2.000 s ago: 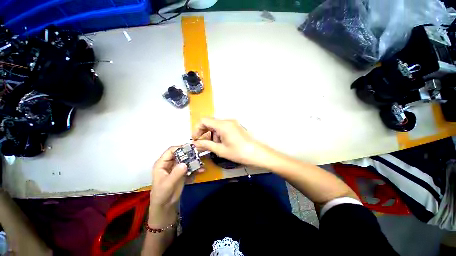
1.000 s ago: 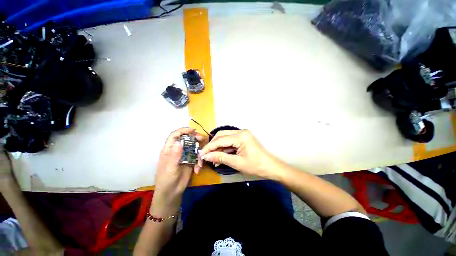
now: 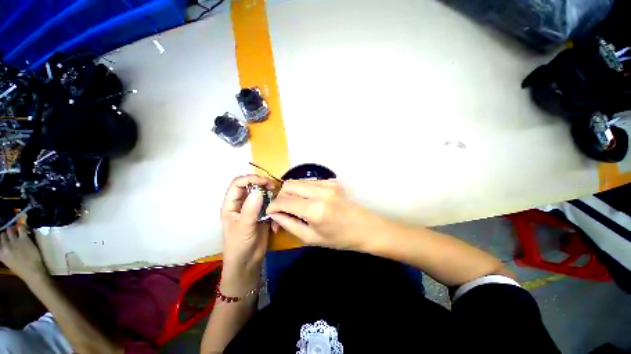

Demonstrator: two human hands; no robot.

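My left hand (image 3: 242, 207) holds a small camera module (image 3: 263, 200) upright between thumb and fingers, mostly covered by the fingers. My right hand (image 3: 315, 213) has its fingertips at the module's right edge; something tiny and white shows there, too small to tell apart. A black round housing (image 3: 308, 171) sits on the bench behind my right hand, which hides most of it. A thin dark lead wire (image 3: 263, 169) sticks out up and left beside it. Two spare modules (image 3: 252, 104) lie lens up on and beside the orange tape.
A heap of black housings with wires (image 3: 83, 131) lies at the left. Black units (image 3: 581, 90) stand at the right, by a plastic bag (image 3: 533, 21). Blue bins (image 3: 90, 24) are at the back left. Another person's hand (image 3: 21, 250) reaches in at the lower left.
My right fingers have closed in on the module, which my left fingers now cover more. The other person's hand has come to the heap at the left. The view has shifted.
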